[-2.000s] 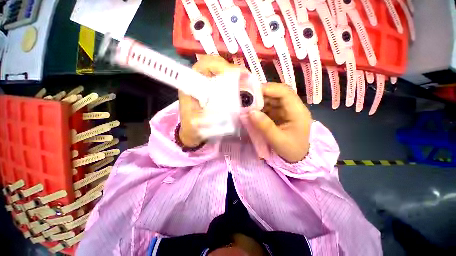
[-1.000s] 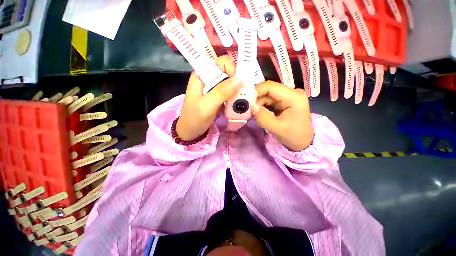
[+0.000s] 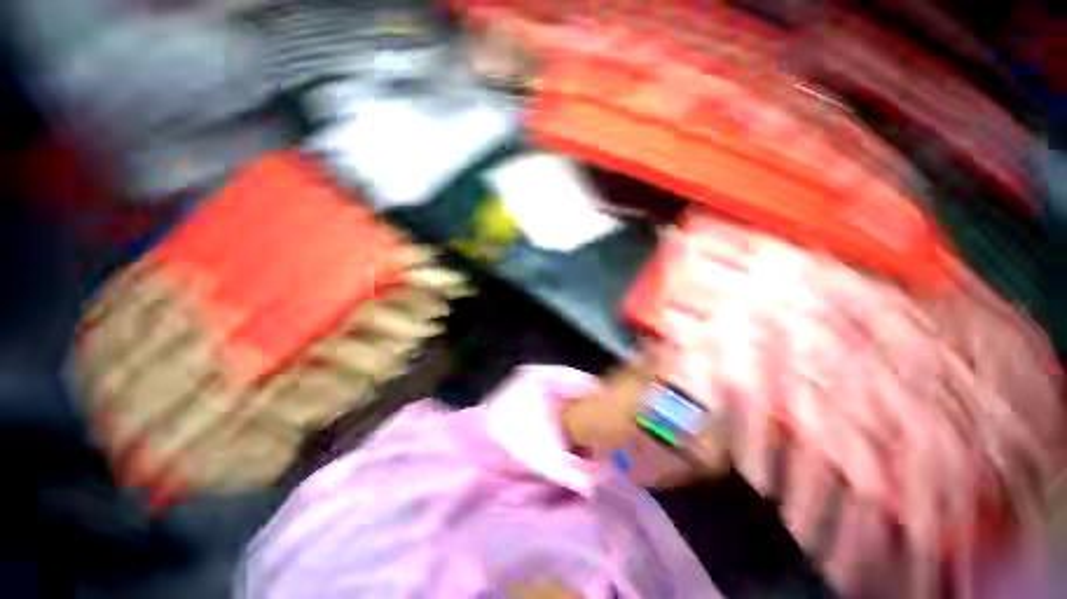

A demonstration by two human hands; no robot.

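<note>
The view is tilted and heavily blurred. My left hand (image 3: 599,418) comes out of the pink sleeve near the centre. A smartwatch (image 3: 672,412) with a lit screen and a green band shows at its fingers. A patch of skin lies just below and right of the watch, but I cannot clearly tell my right hand there. The watch's strap is not distinct. Many pale pink straps (image 3: 796,339) lie close to the right of the hand, over a red tray.
A long red-orange tray (image 3: 749,152) crosses the upper right. A red tray (image 3: 275,263) with beige straps (image 3: 187,386) stands at left. A white paper sheet (image 3: 550,201) lies on the dark green bench (image 3: 573,281), near yellow tape (image 3: 486,228).
The view has swung and tilted, shifting the trays and paper in the picture. The watch now shows a lit screen where a pale back showed before. The hands have moved toward the pink straps.
</note>
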